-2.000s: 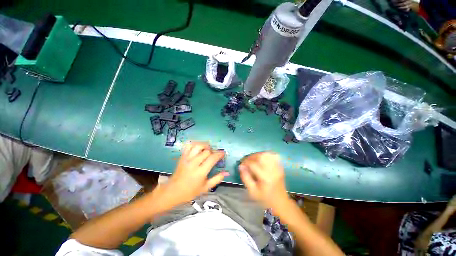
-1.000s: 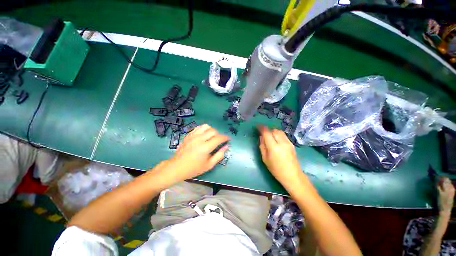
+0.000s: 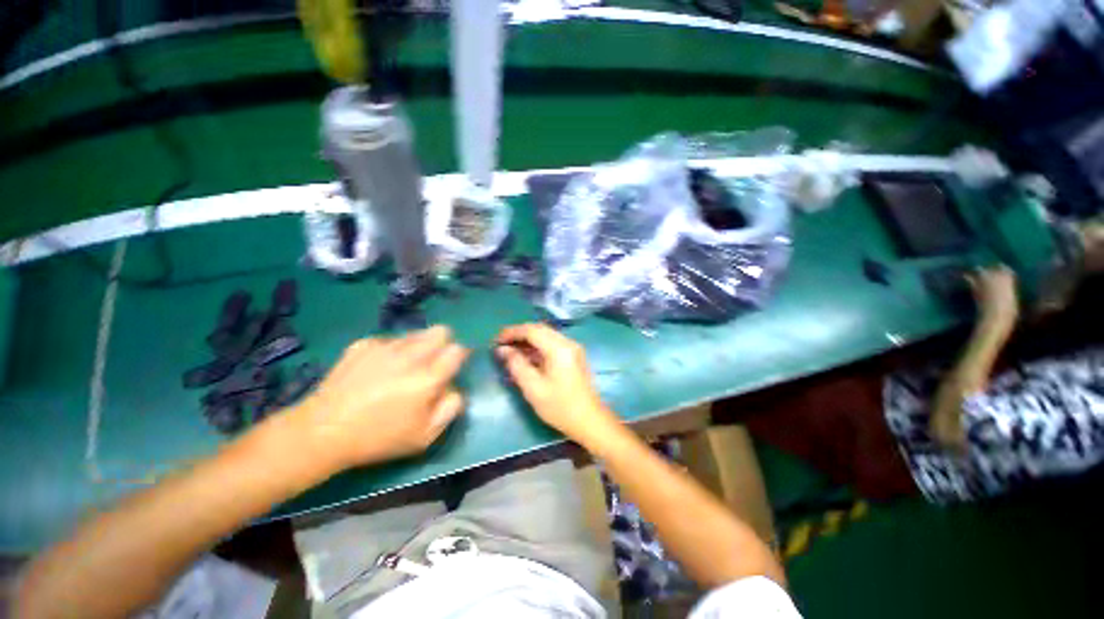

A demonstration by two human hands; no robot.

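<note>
My left hand is over the bench just right of the black housings, fingers curled; what it holds, if anything, is hidden. My right hand is just to its right, apart from it, with fingertips pinched around something small and dark that is blurred. The black plastic housings lie in a loose pile left of my left hand. The grey electric screwdriver hangs above the small black parts, beyond my hands. The open bag of screws and the open bag of dark parts stand either side of it.
A large clear bag of black parts lies on the green bench right of my hands. A black tray-like object lies farther right. Another person's arm reaches onto the bench there. A carton is below the bench edge.
The view has swung to the right, so the bench things appear farther left and the green box is out of view. My hands are closer together than one second ago.
</note>
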